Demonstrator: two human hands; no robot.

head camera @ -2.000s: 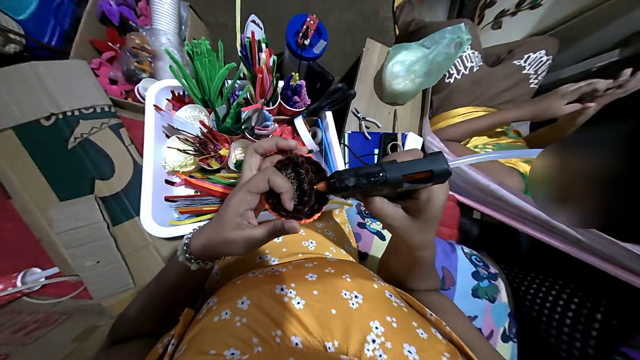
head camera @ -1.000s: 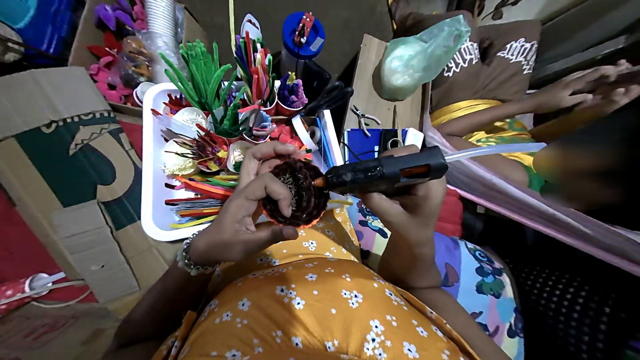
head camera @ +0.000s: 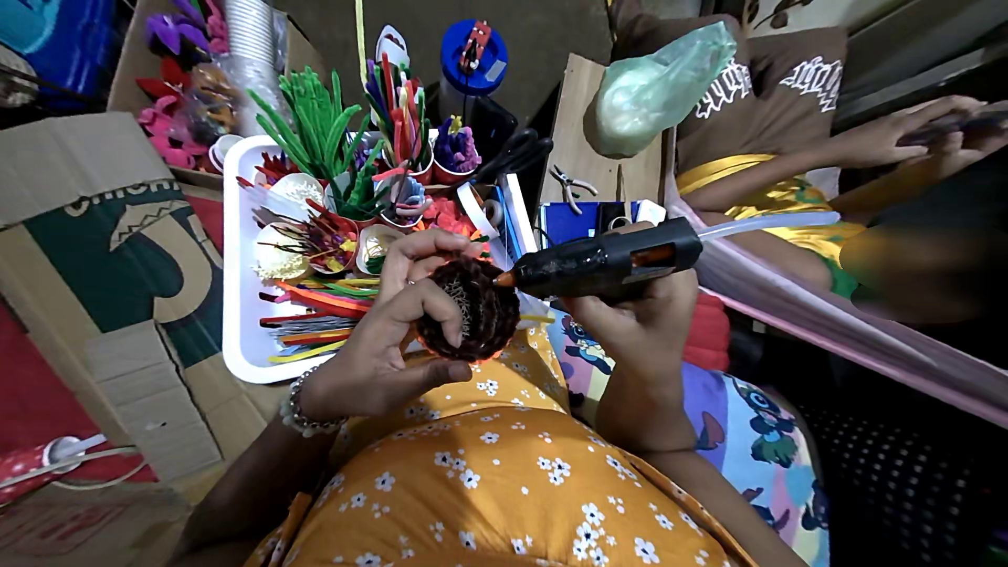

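Observation:
My left hand (head camera: 394, 339) holds a round dark brown piece (head camera: 480, 315), coiled and fuzzy, with an orange edge, between thumb and fingers above my lap. My right hand (head camera: 638, 323) is wrapped around a black hot glue gun (head camera: 598, 260). Its orange-brown nozzle points left and meets or nearly meets the upper right of the round piece; which of the two is not clear. A translucent glue stick (head camera: 768, 226) sticks out of the gun's back end. My right index finger is mostly hidden behind the gun.
Beyond my left hand a white tray (head camera: 236, 315) holds cups and bundles of pipe cleaners (head camera: 307, 118). Pliers (head camera: 571, 189) and a green plastic bag (head camera: 661, 90) lie on a wooden board (head camera: 567, 118). Cardboard (head camera: 150, 378) is at left; another person (head camera: 795, 165) sits at right.

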